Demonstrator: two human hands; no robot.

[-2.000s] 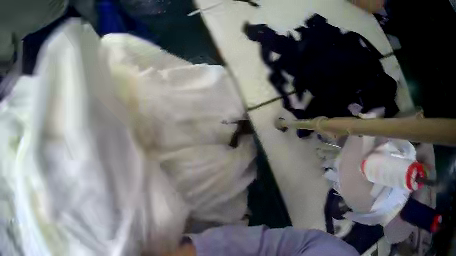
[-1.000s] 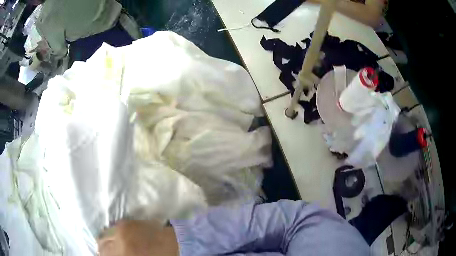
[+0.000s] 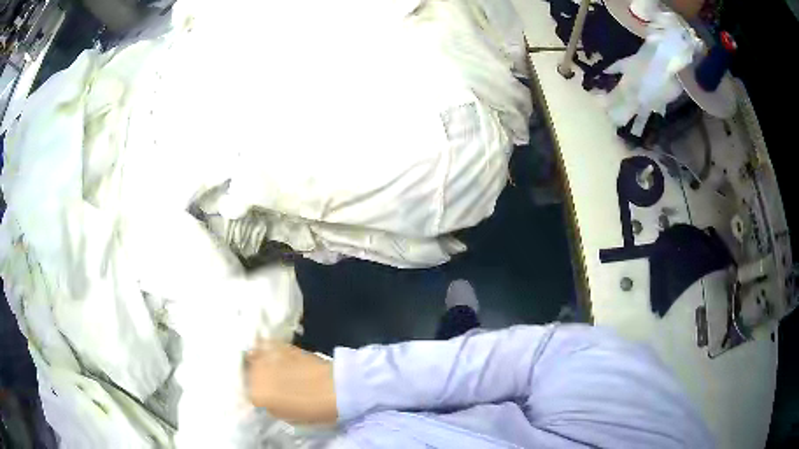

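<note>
A large heap of white knit garments [image 3: 350, 114] fills the upper middle, with layered edges hanging at its front. A small pale patch shows on its right side. More white garments [image 3: 79, 219] lie draped and folded down the left. My right hand [image 3: 291, 383], bare below a lavender sleeve, is at the lower middle, its fingers closed on a white garment [image 3: 219, 351] that hangs below the heap. The fingertips are partly hidden and blurred at the cloth. My left hand is not in view.
A white sewing table [image 3: 561, 158] runs down the right, with a navy tape roll [image 3: 641, 180], a navy cloth piece [image 3: 688, 263], white scraps [image 3: 657, 70], a dark thread cone [image 3: 714, 61] and a stand rod [image 3: 574, 39]. A shoe [image 3: 462, 295] shows on the dark floor.
The view has shifted down, so the table things sit higher. The heap now spreads across the top and its front edge shows. My right hand appears farther right, still at the cloth.
</note>
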